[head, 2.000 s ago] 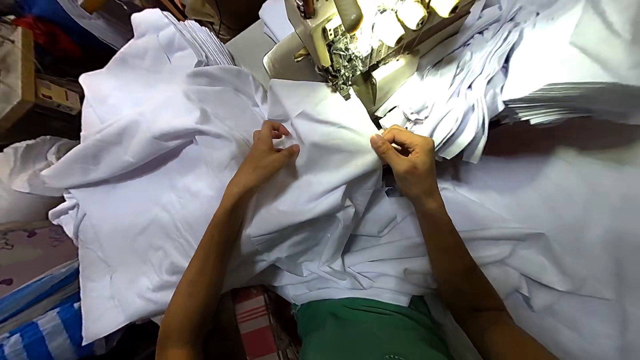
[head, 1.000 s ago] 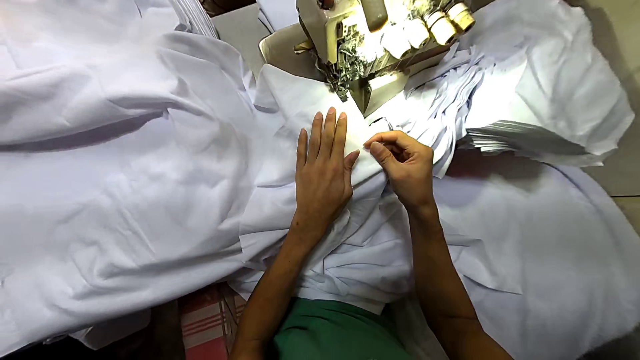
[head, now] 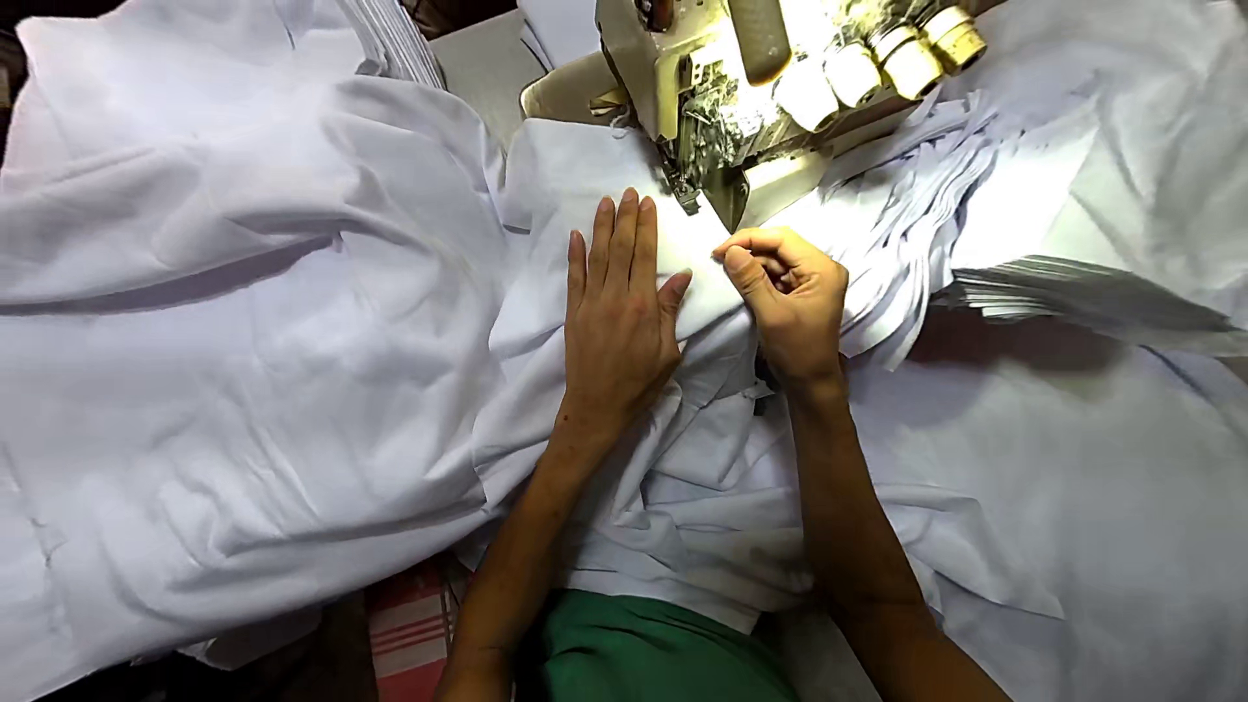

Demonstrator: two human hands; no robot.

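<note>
White fabric (head: 575, 161) lies under the presser foot (head: 688, 200) of a lit sewing machine (head: 639, 58) that carries several thread cones. My left hand (head: 624, 312) rests flat on this fabric, palm down, just in front and left of the foot, its fingers pointing toward the machine. To the right of the foot, my right hand (head: 790, 292) pinches the edge of the fabric between thumb and index finger. The cloth falls in loose folds from the machine toward my lap.
A large heap of white cloth (head: 244, 390) covers the left side. Right of the machine hang narrow white fabric strips (head: 916, 224), beside a stack of cut white pieces (head: 1082, 292). Another folded stack (head: 390, 44) stands at the upper left. The thread cones (head: 907, 63) sit above right.
My left hand, curled on the fabric two seconds ago, now lies flat and nearer the presser foot. My right hand keeps its pinch on the edge. The view has shifted somewhat.
</note>
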